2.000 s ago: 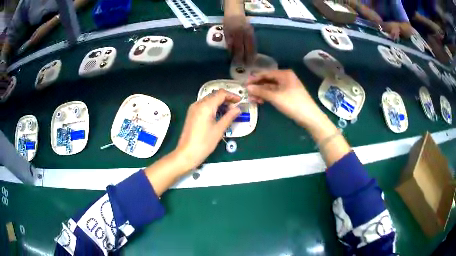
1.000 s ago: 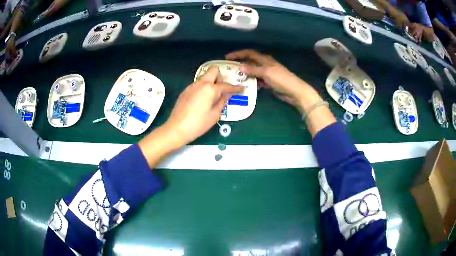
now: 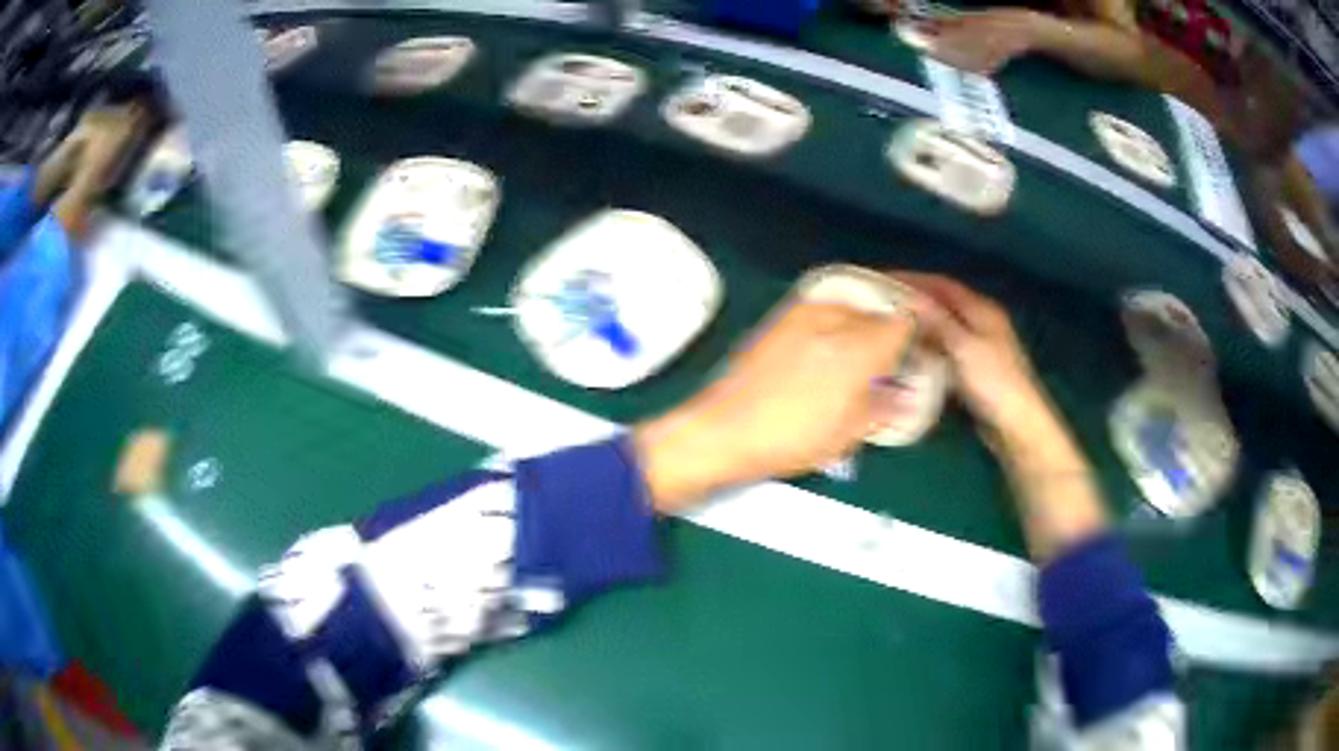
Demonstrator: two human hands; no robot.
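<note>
The frame is blurred. An off-white housing (image 3: 925, 399) lies on the dark green belt in front of me, mostly covered by my hands. A little blue shows at its lower side. My left hand (image 3: 822, 379) lies over its left and middle part, fingers bent in toward it. My right hand (image 3: 981, 345) is at its upper right edge, fingers reaching across the top. The fingertips are hidden or blurred, so I cannot tell if either hand grips a small part. A small pale part (image 3: 840, 470) shows just below the housing.
Open housings with blue parts lie left (image 3: 617, 301) and right (image 3: 1172, 440) on the belt (image 3: 734, 191). Face-up covers (image 3: 734, 115) line the far row. A white edge strip (image 3: 852, 540) crosses in front. A grey post (image 3: 250, 176) stands left. Other people's hands show far left and upper right.
The view has swung left, so the housings appear shifted right. Both hands remain at the same housing, with the left hand now covering more of it. The cardboard box has left the view.
</note>
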